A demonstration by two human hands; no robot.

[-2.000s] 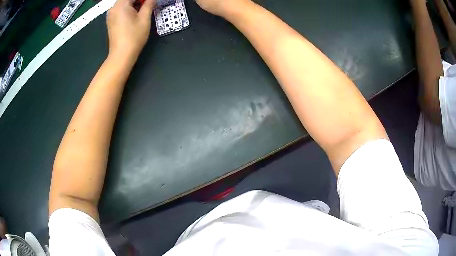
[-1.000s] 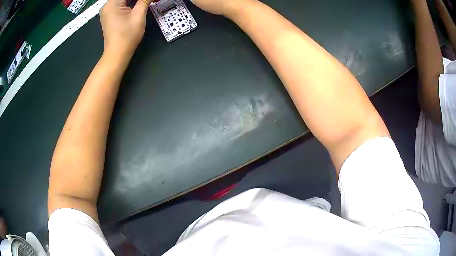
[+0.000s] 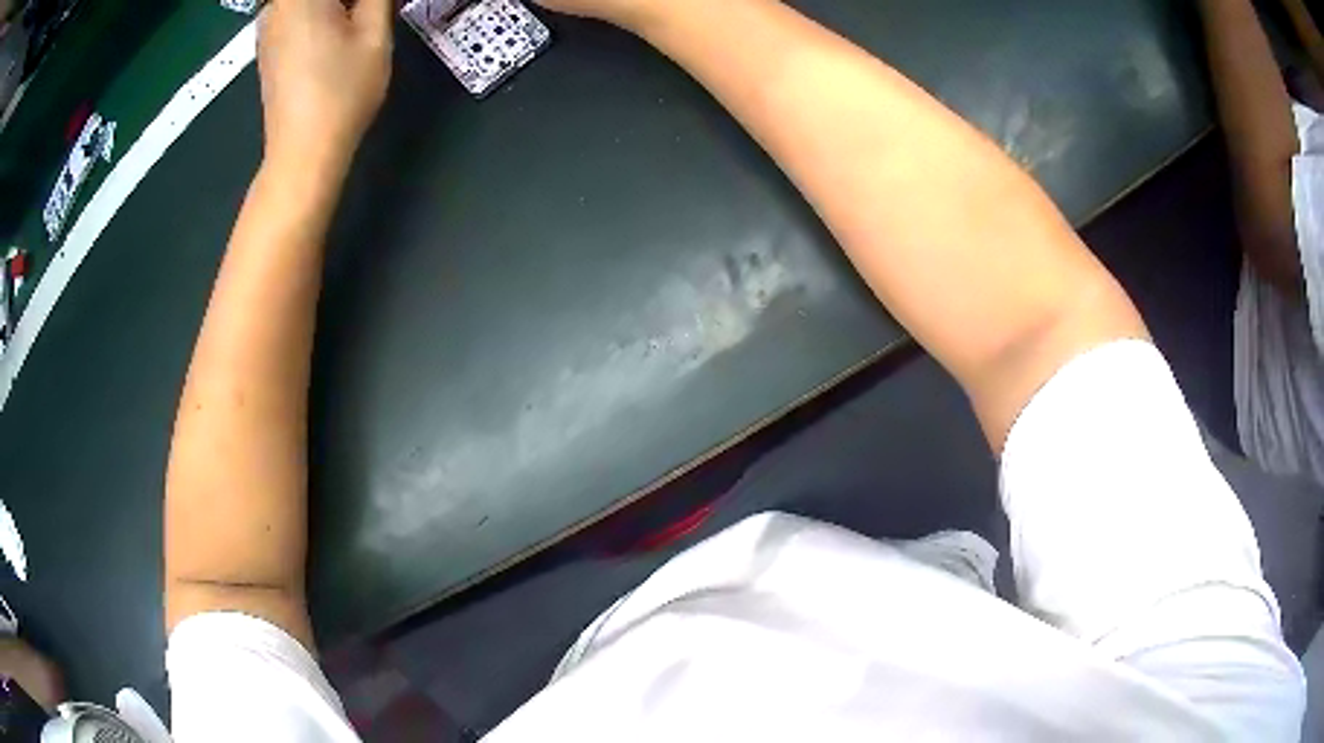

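A phone unit (image 3: 487, 42) lies at the top edge of the picture, its keypad end with dark marks towards me; its far end is cut off. My left hand (image 3: 323, 66) is just left of the unit, fingers bent and cut off by the top edge. I cannot tell what the fingertips hold. My right hand (image 3: 588, 6) shows only as a sliver at the top edge, right of the unit; its fingers are out of the picture.
A white edge strip (image 3: 138, 150) curves along the left. Beyond it on the green conveyor belt (image 3: 145, 73) lie a waiting phone unit (image 3: 79, 177) with a red bit and others partly seen. Another person's arm (image 3: 1252, 145) is at right. A white fan (image 3: 95, 724) stands at lower left.
My left hand has moved slightly left. The unit has turned and shifted a little, and the red by the left fingers no longer shows. The waiting units on the belt have shifted in view.
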